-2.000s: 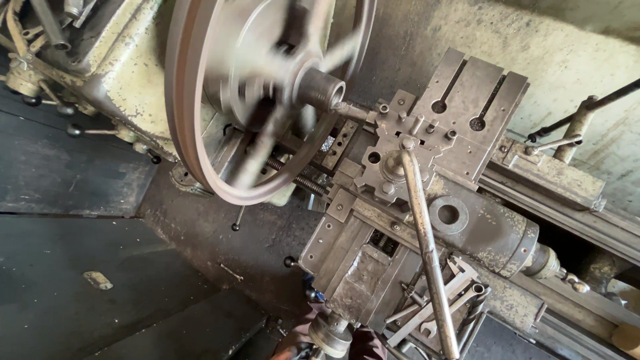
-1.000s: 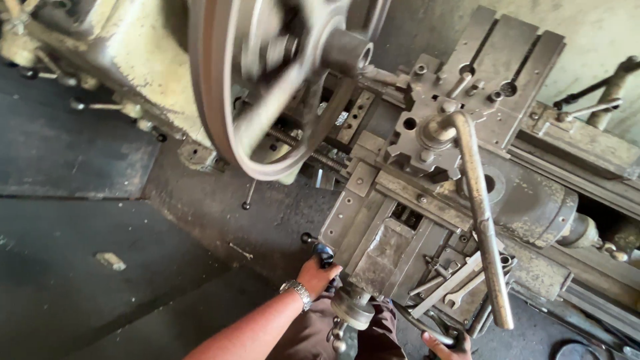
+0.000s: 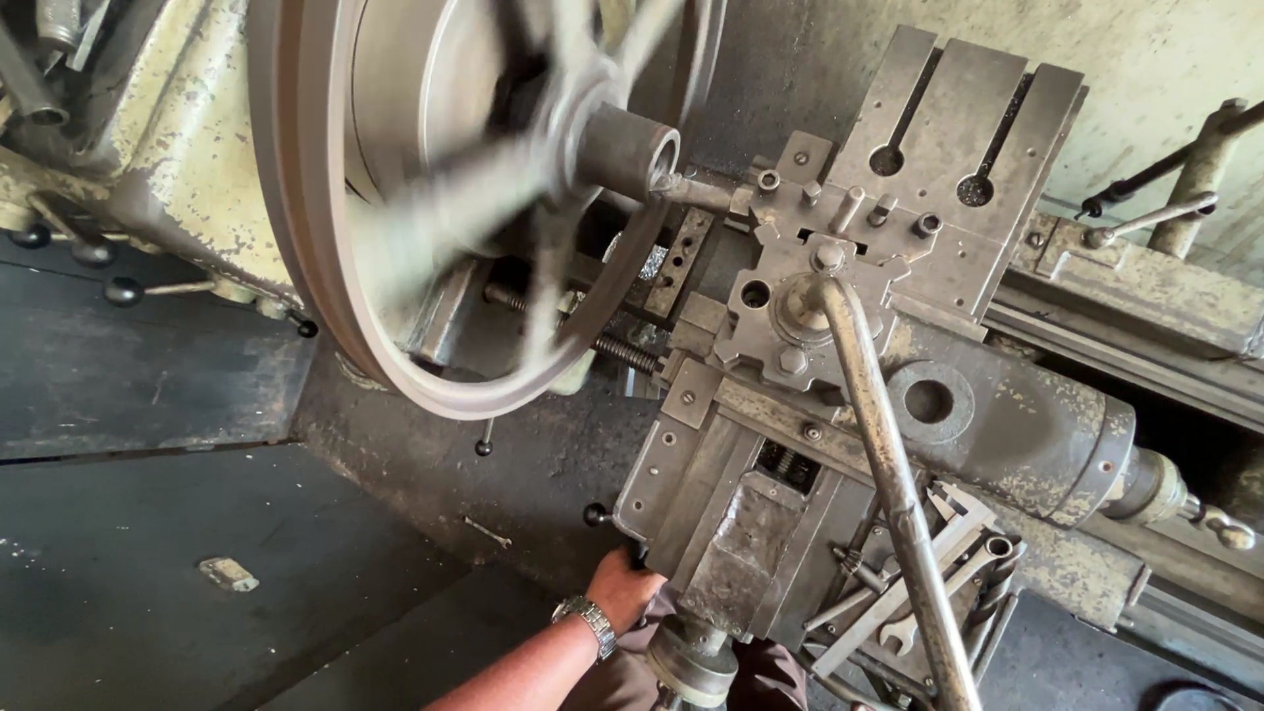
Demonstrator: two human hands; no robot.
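Note:
My left hand (image 3: 624, 590), with a metal-banded wristwatch (image 3: 590, 624), reaches to the lower left edge of the lathe's carriage (image 3: 657, 494); its fingers are partly hidden there, and what they hold cannot be made out. Of my right hand only a sliver, if anything, shows at the bottom edge. A large spoked pulley wheel (image 3: 326, 247) is blurred by spinning. At its hub (image 3: 632, 148), the tip of a cutting tool (image 3: 696, 193) meets the end face. The tool sits in the square tool post (image 3: 810, 296), whose long clamping lever (image 3: 889, 444) slants down to the right.
Vernier calipers (image 3: 908, 583), a combination wrench (image 3: 899, 632) and other tools lie on a tray right of the cross slide. The cross-slide handwheel (image 3: 691, 662) is at bottom centre. Black-knobbed levers (image 3: 123, 291) stick out from the headstock. A small spanner (image 3: 487, 533) lies low, left of the carriage.
My left forearm has come into fuller view since two seconds ago. The fingers of my right hand, seen at the bottom one second ago, have mostly left the view. The wheel keeps spinning.

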